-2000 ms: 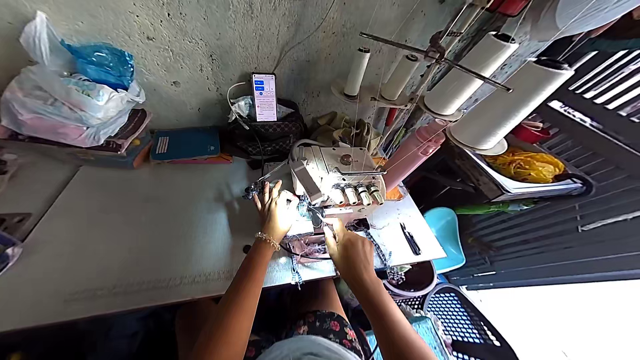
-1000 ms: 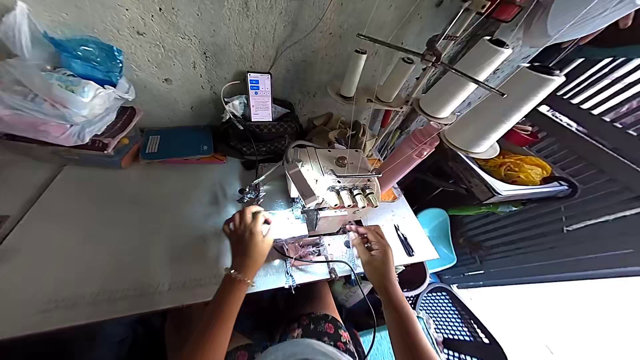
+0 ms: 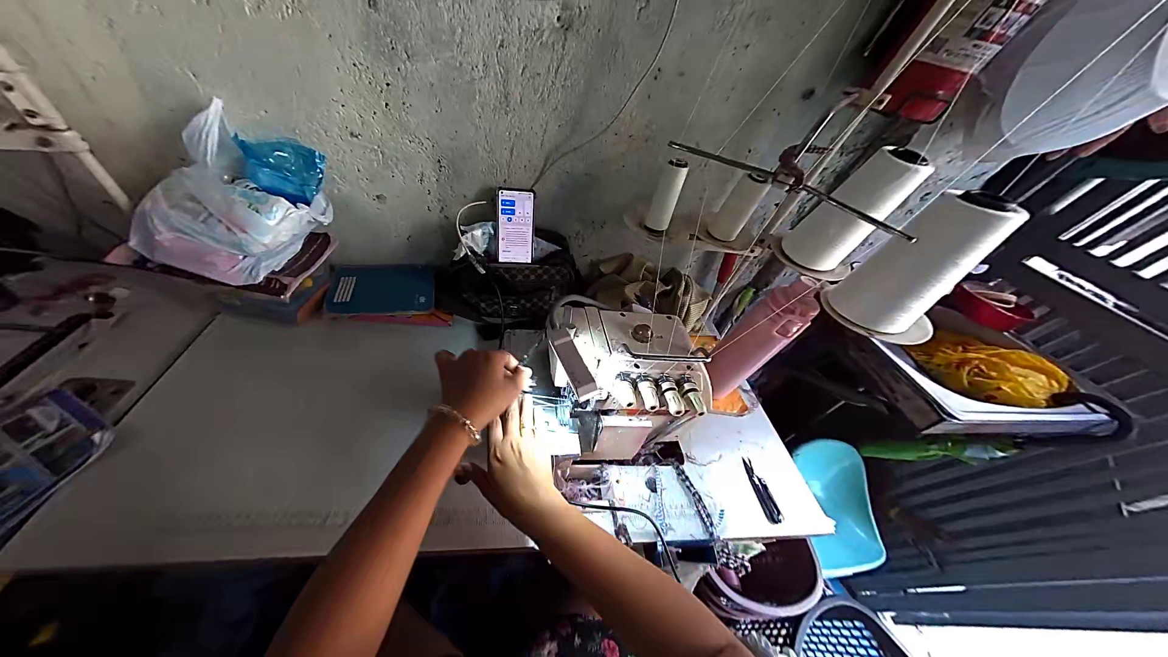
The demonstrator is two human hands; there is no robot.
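Observation:
An overlock sewing machine (image 3: 630,356) stands on the white table (image 3: 274,429), its lamp lighting the needle area. My left hand (image 3: 484,383) is just left of the machine, fingers curled together at a small pale thing too blurred to name. Against it, my right hand (image 3: 520,456) lies lower with fingers stretched toward the lit area; whether it holds anything is unclear. Light threads (image 3: 557,408) run between the hands and the machine. A patterned dark strip of fabric (image 3: 695,497) hangs over the table's front edge. Large white thread cones (image 3: 922,260) stand behind the machine.
Black thread snips (image 3: 762,491) lie at the right. A phone (image 3: 516,226) leans on a dark bag (image 3: 516,287) by the wall. Notebooks (image 3: 380,292) and a plastic bag (image 3: 237,219) sit at the back left. A pink bottle (image 3: 765,335), blue basin (image 3: 839,506) and bin (image 3: 766,584) are at the right.
My right hand has moved left from the front of the machine and now lies against my left hand. The left hand has closed in beside the lit needle area. The view has shifted left.

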